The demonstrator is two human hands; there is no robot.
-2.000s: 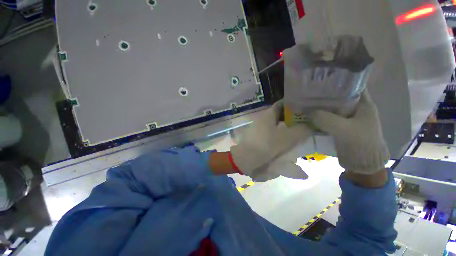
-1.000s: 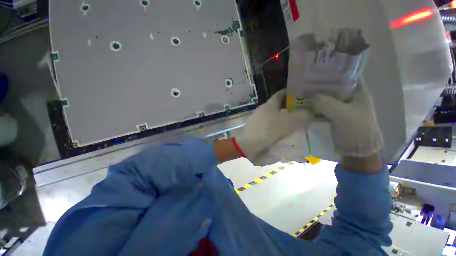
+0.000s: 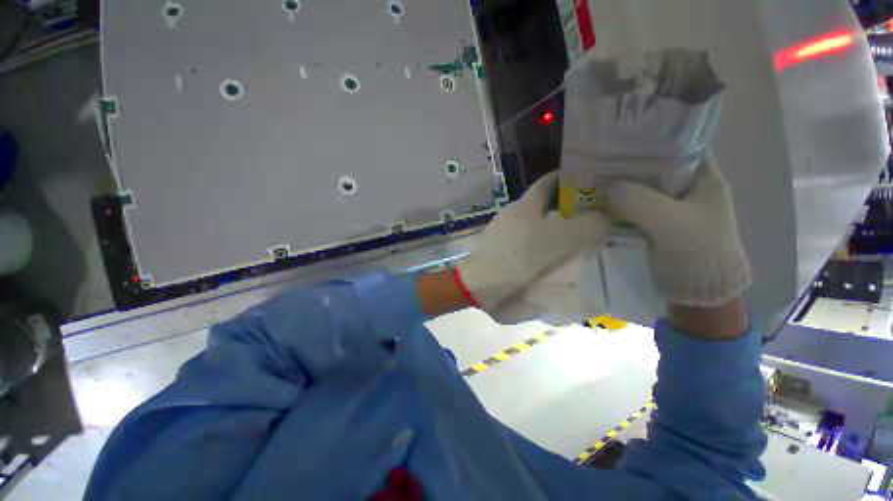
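Note:
A translucent grey pouch (image 3: 636, 127) with a crumpled, jagged upper edge is held upright at the upper right. A yellow label (image 3: 585, 196) with dark marks shows at its lower left edge. My left hand (image 3: 524, 254), in an off-white knitted glove with a red-edged cuff, holds the pouch's lower left corner by the label. My right hand (image 3: 690, 235), in a similar glove, grips the lower right part with the thumb across its front. The fingers behind the pouch are hidden.
A perforated grey plate (image 3: 284, 147) with ringed holes lies on the machine bed at the left, behind a metal rail (image 3: 196, 318). A light-grey machine cover (image 3: 754, 147) with a red light streak stands behind the pouch. Yellow-black floor tape (image 3: 509, 352) shows below my hands.
Both hands and the pouch have risen slightly in the picture since the first frame. The view has shifted a little. Both hands keep hold of the pouch.

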